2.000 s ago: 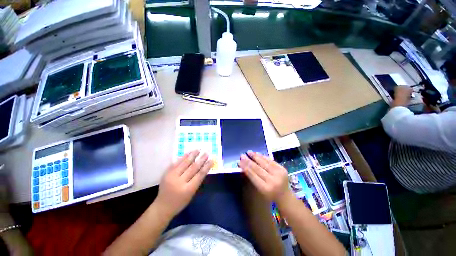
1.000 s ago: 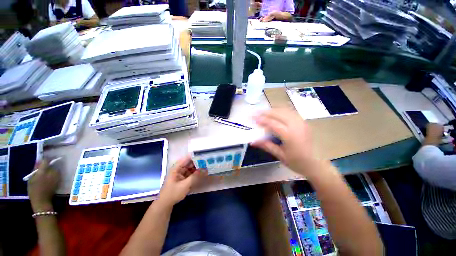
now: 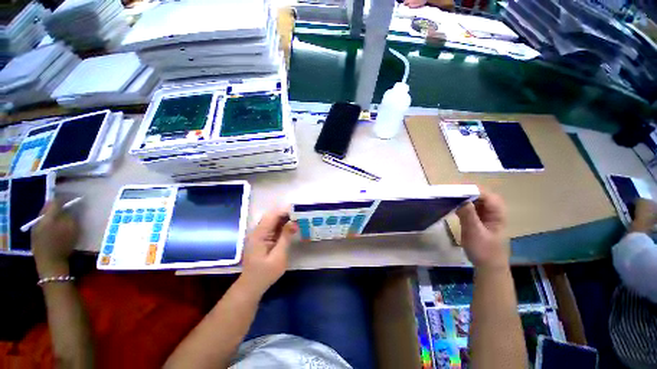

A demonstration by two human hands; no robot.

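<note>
A white calculator-tablet (image 3: 410, 213) is held up at a tilt above the bench's front edge, its top edge raised toward me. Its pale blue keys are at the left and its dark panel at the right. My left hand (image 3: 268, 245) grips its left end. My right hand (image 3: 484, 222) grips its right end. The undersides of my fingers are hidden behind the unit. A second calculator-tablet (image 3: 176, 225) lies flat on the bench to the left.
Stacked housings with green boards (image 3: 216, 119) stand at back left. A smartphone (image 3: 338, 130), a thin pen-like stick (image 3: 351, 168) and a squeeze bottle (image 3: 393, 110) lie beyond. A cardboard sheet (image 3: 562, 198) bears a panel (image 3: 492, 145). A carton (image 3: 569, 295) is lower right. Neighbouring workers' hands show both sides.
The calculator-tablet lay flat under both hands, then was lifted and tilted. My right hand has moved from its top edge to its right end. The camera view has shifted.
</note>
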